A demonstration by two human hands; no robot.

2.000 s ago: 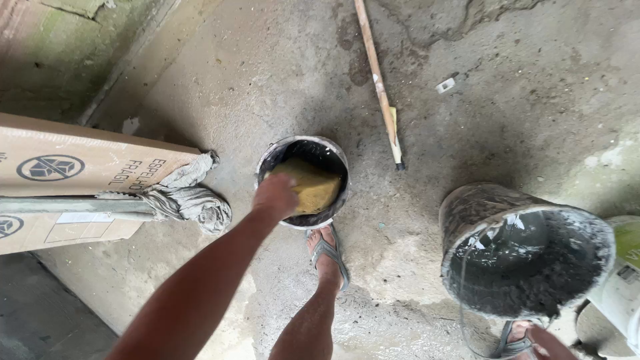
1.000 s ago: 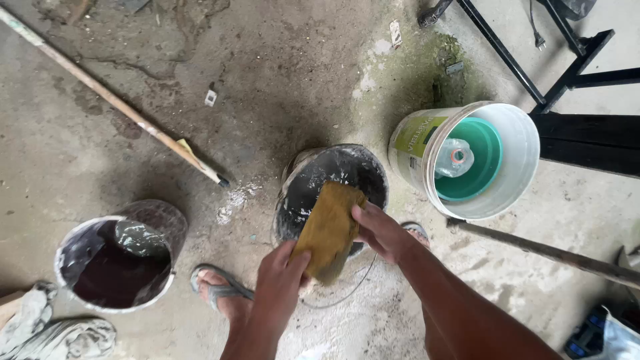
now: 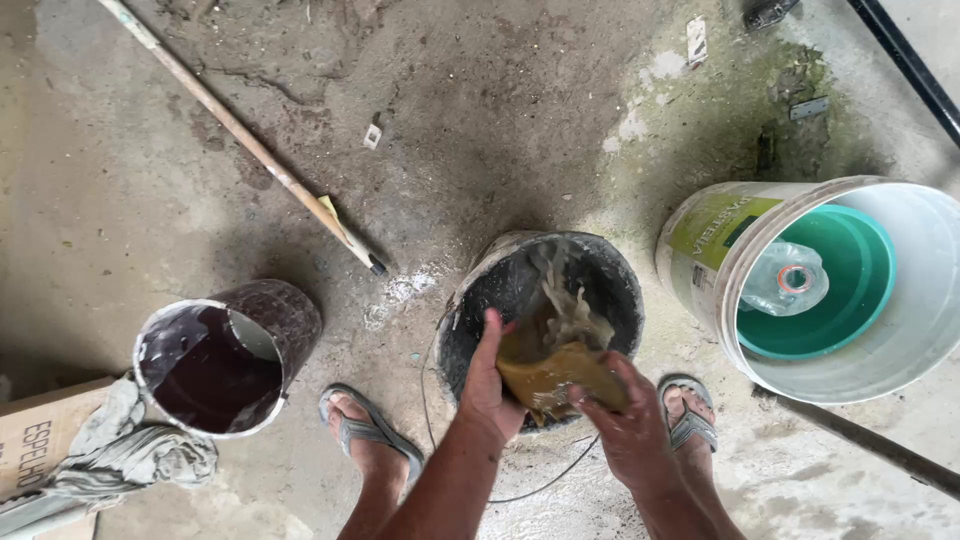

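Note:
A wet yellow-brown sponge (image 3: 562, 376) is bent between my two hands over a dark, cement-stained bucket (image 3: 461, 300). My left hand (image 3: 491, 382) grips its left side, thumb up. On its right side, my right hand (image 3: 622, 416) holds on, the fingers slightly blurred. Murky water splashes up just beyond the sponge, inside the bucket. The bucket's wire handle (image 3: 536, 491) hangs down on the near side. The underside of the sponge is hidden.
Left stands a bucket of dark liquid (image 3: 142, 375), near a grey rag (image 3: 142, 450) and a cardboard box (image 3: 45, 435). A wooden stick (image 3: 247, 142) lies beyond. Right, a white bucket (image 3: 739, 262) holds a green basin (image 3: 855, 315) and clear plastic bottle (image 3: 776, 281); a pole (image 3: 862, 442) lies beside it.
Two seconds ago one hand held the sponge in the bucket that now stands on the left. Both hands now hold it over the middle bucket, and it is more bent than one second ago, with water splashing.

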